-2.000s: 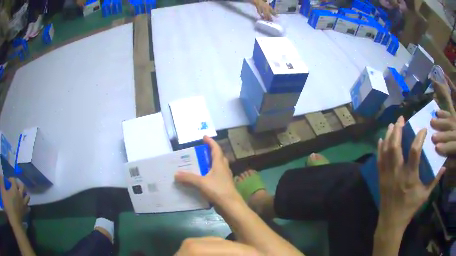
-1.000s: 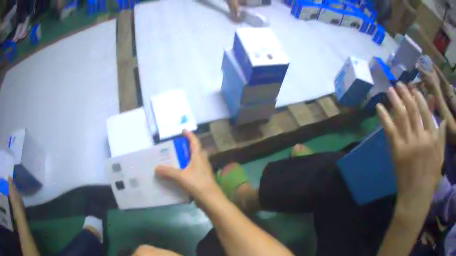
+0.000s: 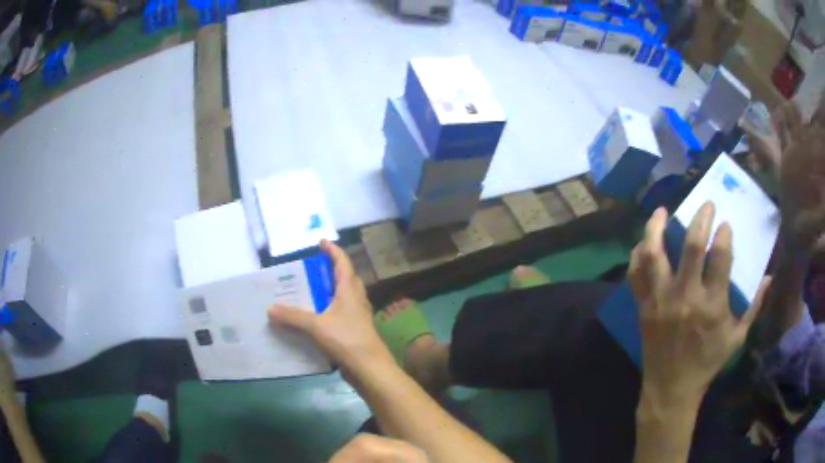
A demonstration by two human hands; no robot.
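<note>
My right hand (image 3: 330, 312) holds a white retail carton (image 3: 249, 339) by its right edge, thumb on the printed back panel, fingers behind. The panel has dark square codes and a blue strip at the right. Directly behind stand a plain white-topped carton (image 3: 215, 242) and a white carton with a blue outline pattern (image 3: 294, 215). A rounded patch of skin shows at the bottom edge, cut off; I cannot tell if it is my left hand.
Cartons are stacked (image 3: 448, 149) on the white-covered pallet (image 3: 317, 99). More stand at right (image 3: 624, 154) and left (image 3: 32, 294). Blue-and-white cartons (image 3: 579, 32) line the far side. A neighbour's hand (image 3: 683, 289) touches a carton (image 3: 737, 212) at right; their dark-trousered leg reaches in beside me.
The view has shifted, moving the scene left. My right hand keeps the same hold. The neighbour's hand lifted off a carton and is back on one. The far hand and white item have left view.
</note>
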